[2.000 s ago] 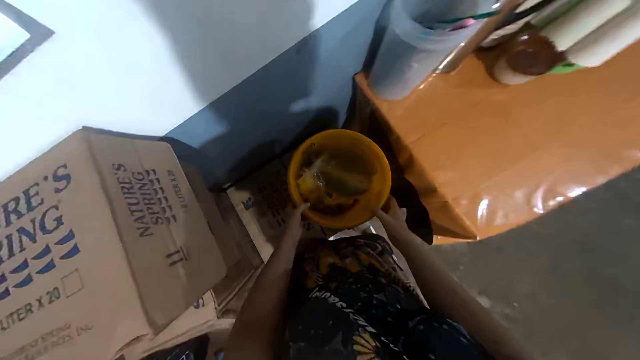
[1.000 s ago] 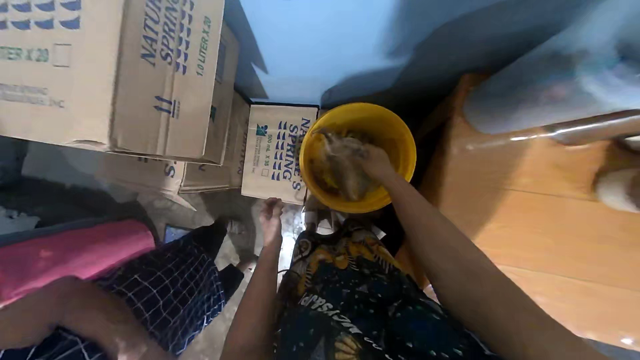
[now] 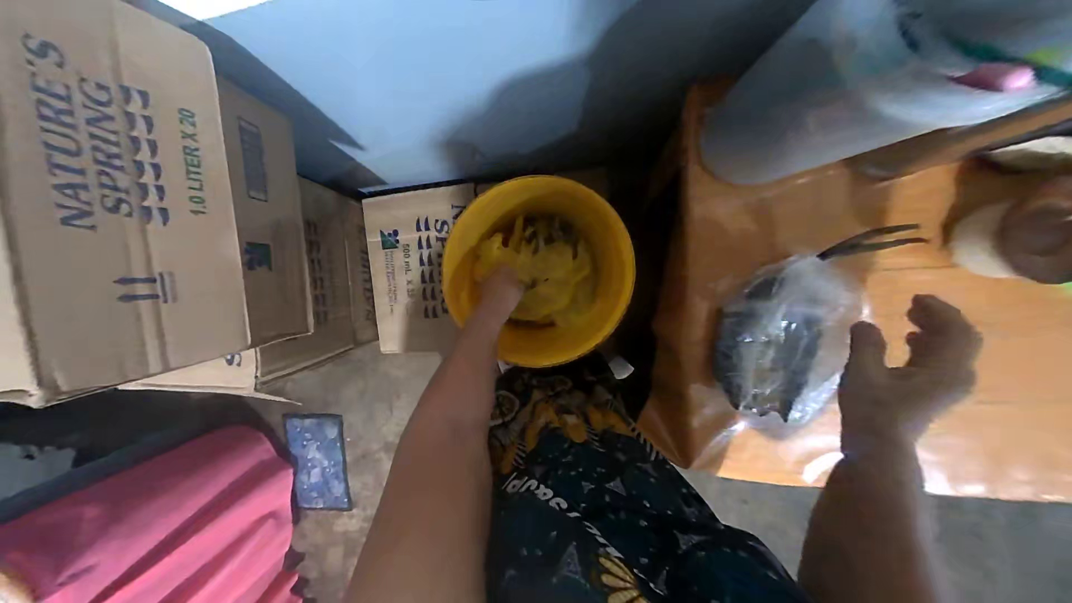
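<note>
A round yellow plastic bucket (image 3: pixel 618 251) stands low between a cardboard box and the table. My left hand (image 3: pixel 501 293) reaches inside it and touches yellow, crumpled plastic-like material (image 3: pixel 553 272); its fingers are hidden there, so its hold is unclear. Over the orange-covered table, my right hand (image 3: pixel 909 368) has its fingers apart and holds nothing. Just left of that hand lies a clear plastic bag (image 3: pixel 779 335) with something dark inside, and two thin dark strips stick out near its top.
Cardboard boxes (image 3: pixel 151 193) are stacked at the left, with a smaller box (image 3: pixel 410 268) beside the bucket. Pink cloth (image 3: pixel 193 519) and a blue patterned mat (image 3: pixel 318 461) lie lower left. The table (image 3: pixel 963 452) bears a translucent container (image 3: pixel 779 126) and a brown-lidded jar (image 3: pixel 1038 230).
My right hand has left the bucket and moved over the table. My left hand has moved into the bucket. The clear bag now shows on the table. A person seen at lower left is mostly out of view.
</note>
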